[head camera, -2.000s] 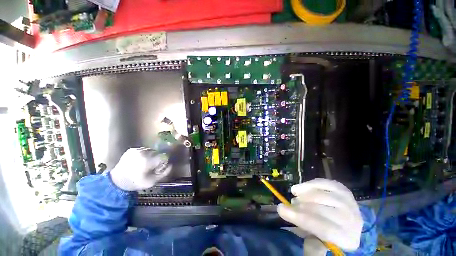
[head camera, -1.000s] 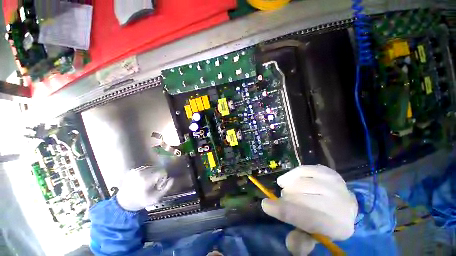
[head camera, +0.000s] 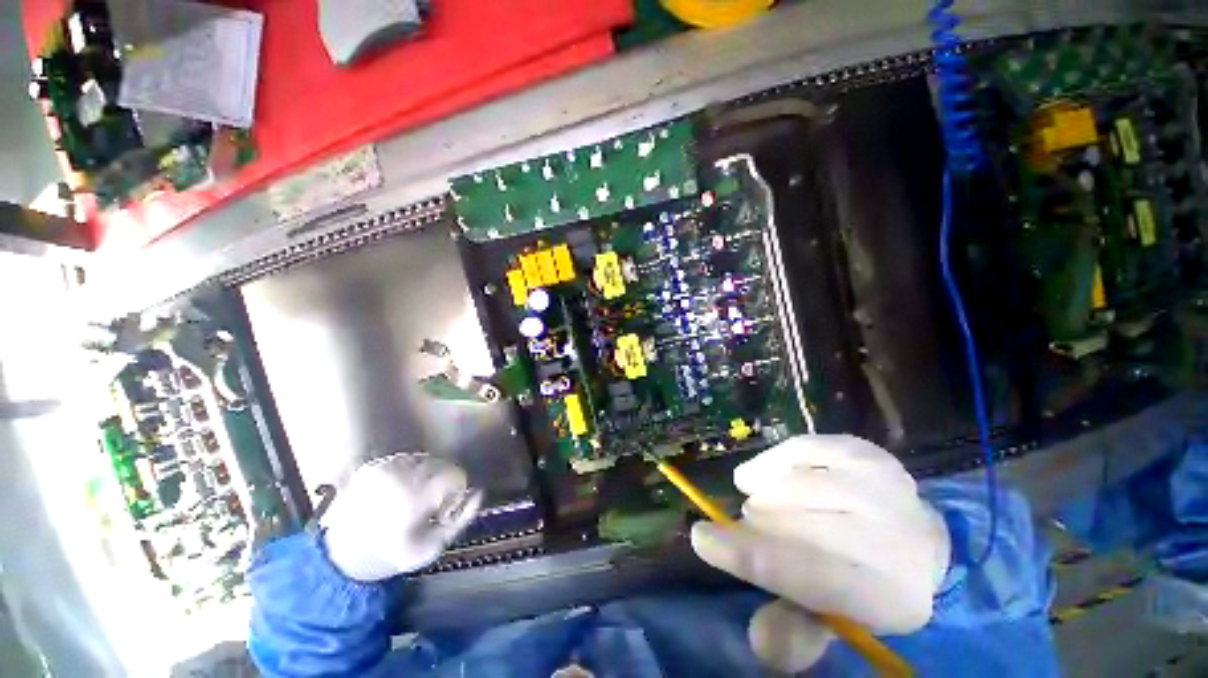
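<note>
A green circuit board (head camera: 676, 318) crowded with parts lies in a black carrier (head camera: 848, 291) in front of me. Yellow box parts stand near its upper left. My right hand (head camera: 835, 530), in a white glove, holds a thin yellow stick tool (head camera: 692, 493) like a pencil. The tool's tip is at the board's near edge, by a row of small dark parts; whether it touches cannot be told. My left hand (head camera: 398, 517), in a white glove, rests near the rail, left of the board, fingers bent. I see nothing in it, but its palm side is hidden.
A second board (head camera: 1113, 225) lies in a carrier at the right, and another (head camera: 172, 464) in glare at the left. A coiled blue cord (head camera: 956, 265) crosses the right side. A toothed rail (head camera: 345, 245) runs behind. A red mat (head camera: 464, 53) holds a sample board (head camera: 133, 113) and a greyish item.
Since two seconds ago the view has tilted and shifted. The tool tip has moved slightly left along the board's near edge. The left hand sits a little lower beside the carrier.
</note>
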